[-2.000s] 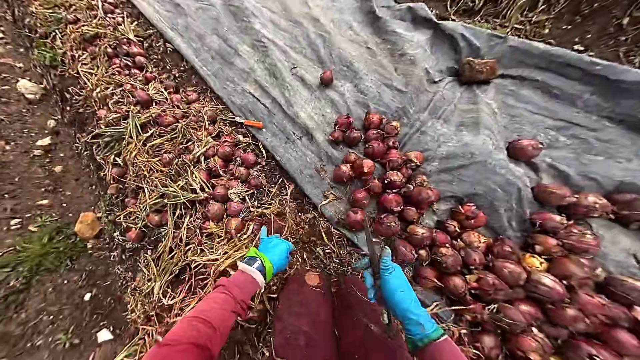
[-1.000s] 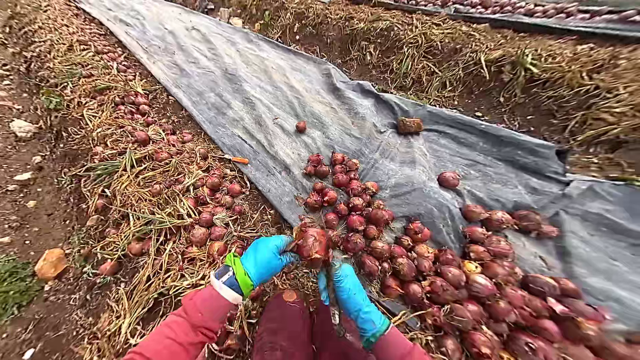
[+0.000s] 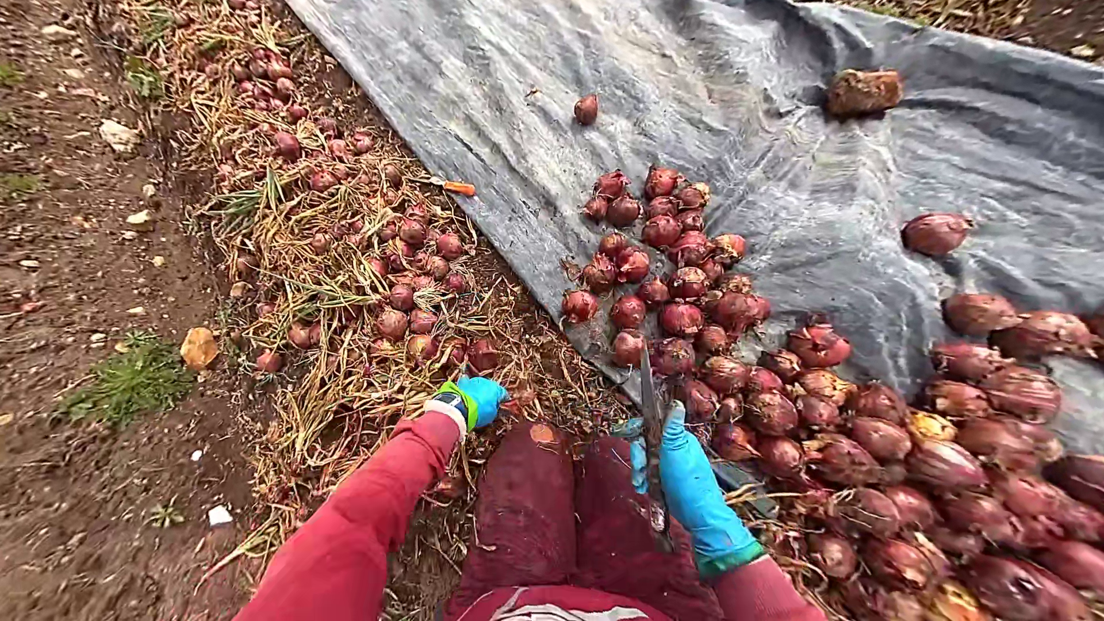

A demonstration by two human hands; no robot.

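Note:
My left hand [image 3: 485,400], in a blue glove, reaches down to the dry stalks beside my knee, close to a red onion [image 3: 482,354]; its fingers are mostly hidden. In my right hand [image 3: 686,483], also blue-gloved, is a pair of metal shears or a similar bladed tool [image 3: 653,435], its blades pointing away from me. Just beyond it, trimmed red onions [image 3: 681,319] lie in a heap on a grey sheet [image 3: 509,138], and the heap spreads to the right. On the left, onions with dry tops [image 3: 392,324] lie in a row on the soil.
A knife with an orange handle [image 3: 459,187] lies at the sheet's left edge. A brown block [image 3: 864,92] rests on the sheet's far part. On the bare soil at the left are a tan stone [image 3: 199,348] and a green weed [image 3: 134,379].
One second ago my left hand held a large onion at the tool in front of me. That onion is out of my left hand, which is now down at the stalks on the left.

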